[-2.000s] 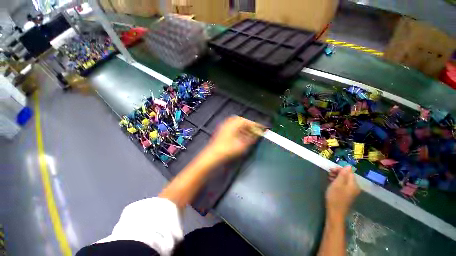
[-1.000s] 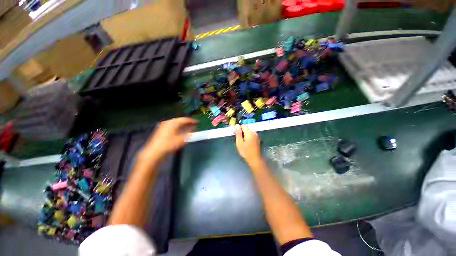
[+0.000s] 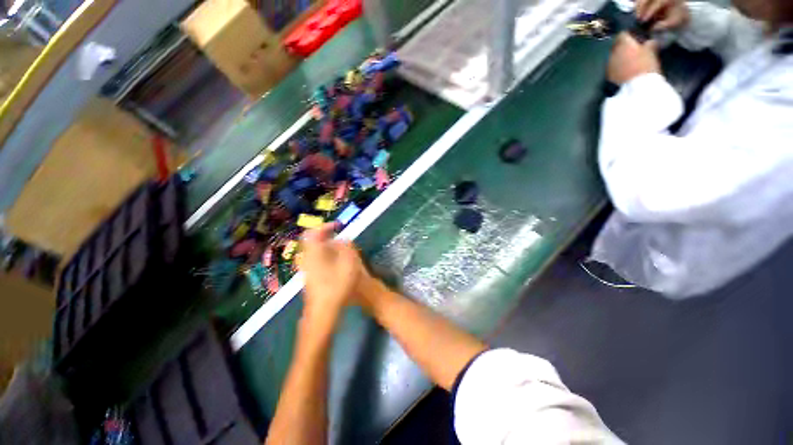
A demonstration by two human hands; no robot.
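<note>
My left hand (image 3: 320,261) and my right hand (image 3: 349,271) are together at the pale metal rail (image 3: 417,168), at the near edge of the loose heap of coloured binder clips (image 3: 317,165). The picture is blurred and the fingers overlap, so I cannot tell whether either hand holds a clip. Several small black housings lie on the green bench (image 3: 369,330) to the right of my hands; one is the nearest housing (image 3: 469,220).
A black compartment tray (image 3: 187,395) is at the lower left, with stacked black trays (image 3: 122,261) beyond it. A metal post (image 3: 502,52) and pale trays (image 3: 443,48) are at the top. A person in a white smock (image 3: 696,174) works at the right.
The view has turned right, so the trays moved left and the coworker came into view. My left hand has come from near the tray to my right hand at the clip heap.
</note>
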